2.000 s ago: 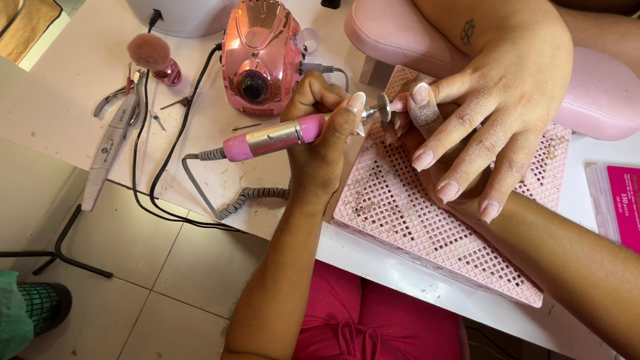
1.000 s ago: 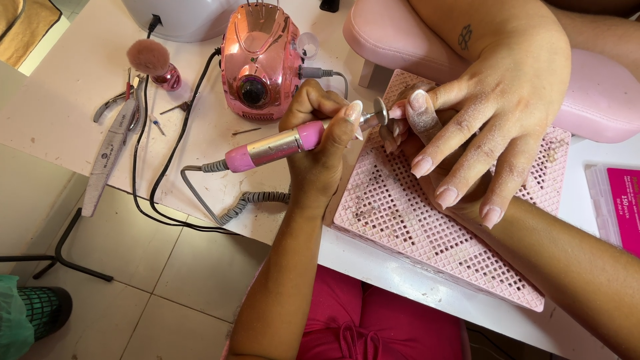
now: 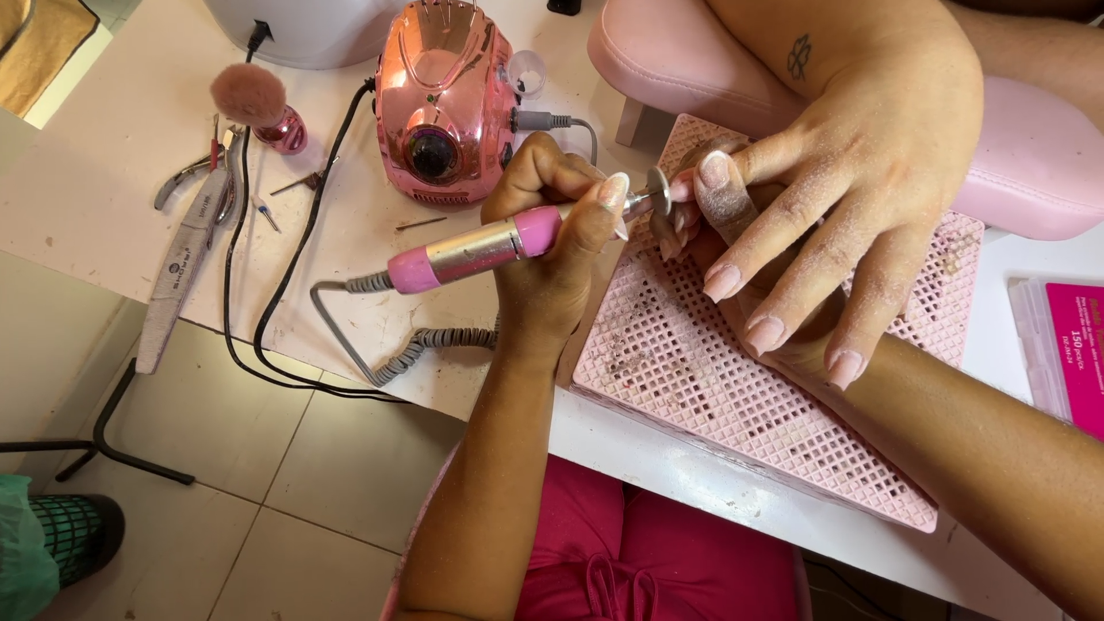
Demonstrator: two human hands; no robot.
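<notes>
My left hand point(image 3: 552, 233) is shut on the pink and silver handpiece of an electric nail drill point(image 3: 474, 250). The drill's round disc bit point(image 3: 660, 191) is beside a fingertip of another person's hand point(image 3: 828, 198), whose fingers are spread, dusty and tipped with long nails. My right hand point(image 3: 690, 228) lies beneath that hand and holds its finger near the disc; much of my right hand is hidden. Under both is a pink perforated dust collector point(image 3: 690, 345). A grey coiled cord point(image 3: 423, 345) hangs from the handpiece.
A shiny pink drill control unit point(image 3: 444, 112) stands behind my left hand. Left of it lie a pink brush point(image 3: 250, 90), a grey nail file point(image 3: 181, 267), cuticle nippers point(image 3: 179, 183) and black cables point(image 3: 302, 233). A pink padded armrest point(image 3: 1018, 172) supports the other person's arm. A plastic case point(image 3: 1065, 345) sits right.
The handpiece and its disc have shifted slightly at the other person's fingertip. My left hand keeps its hold on it, and the other person's hand stays in nearly the same place.
</notes>
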